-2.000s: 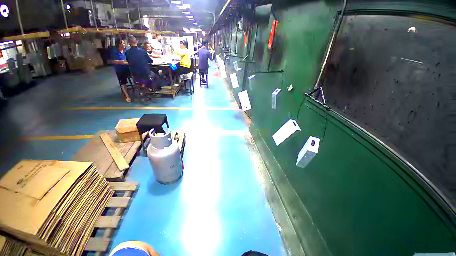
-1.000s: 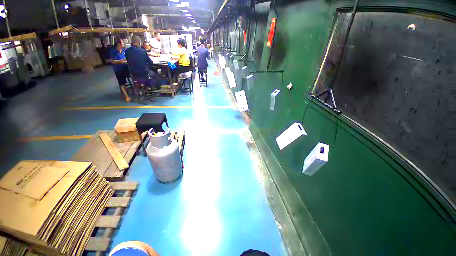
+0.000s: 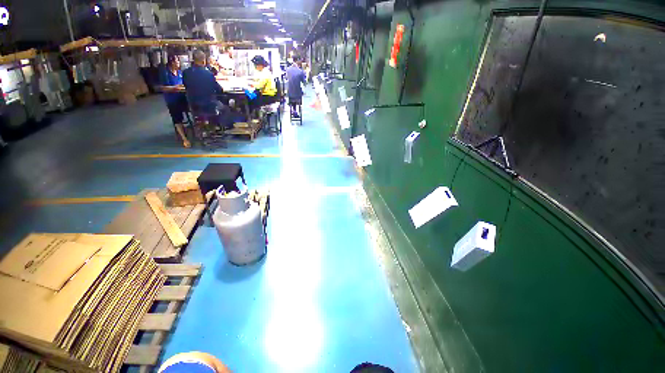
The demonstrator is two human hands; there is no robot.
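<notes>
White-grey metal housings hang along the green wall at the right. The nearest housing (image 3: 472, 246) has a dark cutout in its end face and hangs tilted. Another housing (image 3: 432, 207) hangs just left of it, also tilted. A smaller one (image 3: 411, 146) hangs farther back, and a pale housing (image 3: 361, 150) hangs beyond. A black conveyor hanger (image 3: 497, 154) is above the nearest two, with thin rods. Neither of my hands can be made out. A rounded blue shape with a tan rim and a dark shape are cut off by the bottom edge; I cannot tell what they are.
A grey gas cylinder (image 3: 240, 232) stands in the aisle by a black stool (image 3: 220, 175). Flattened cartons (image 3: 69, 280) lie on a wooden pallet (image 3: 157, 320) at the left. Several people (image 3: 202, 84) are around a table farther back. The green wall (image 3: 525, 291) runs along the right.
The nearest housings and their hanger have moved right and lower, towards me, and the nearest has turned somewhat. A seated person in yellow has changed posture. The cylinder and cartons have not moved.
</notes>
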